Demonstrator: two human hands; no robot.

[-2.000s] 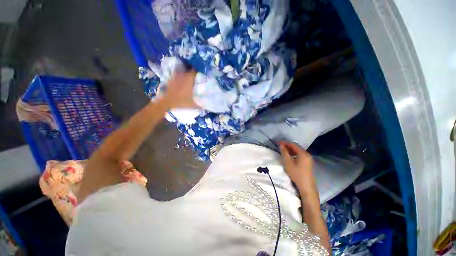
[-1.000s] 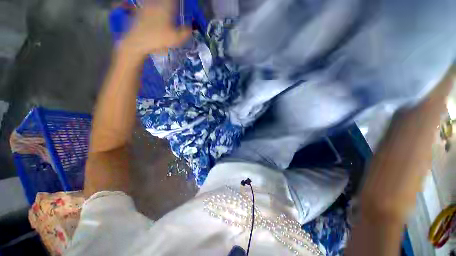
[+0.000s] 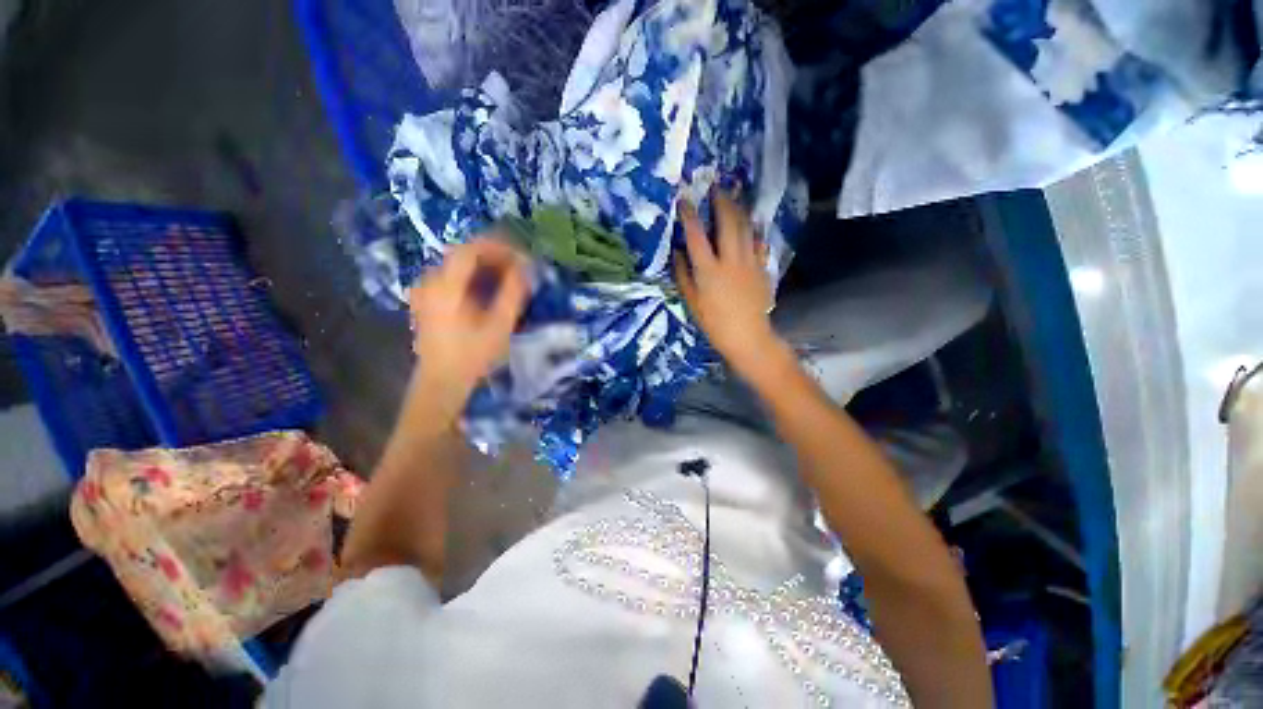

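Observation:
A bundle of blue-and-white floral pieces lies at my lap in the upper middle, gathered at a green tie strip. My left hand is at the strip's left end, blurred, with its fingers curled. Whether it pinches the strip or cloth cannot be told. My right hand lies on the bundle just right of the strip, its fingers spread and holding nothing visible. The lower left folds of the bundle are blurred.
A white and blue floral piece hangs over the blue-edged white table at right. Blue crates stand on the dark floor at left, with peach floral cloth below. Yellow-red handles lie lower right.
Both hands have come in from the sides onto the bundle. The large pale cloth that swept across the upper right now hangs over the table edge. The green strip has come into clear view.

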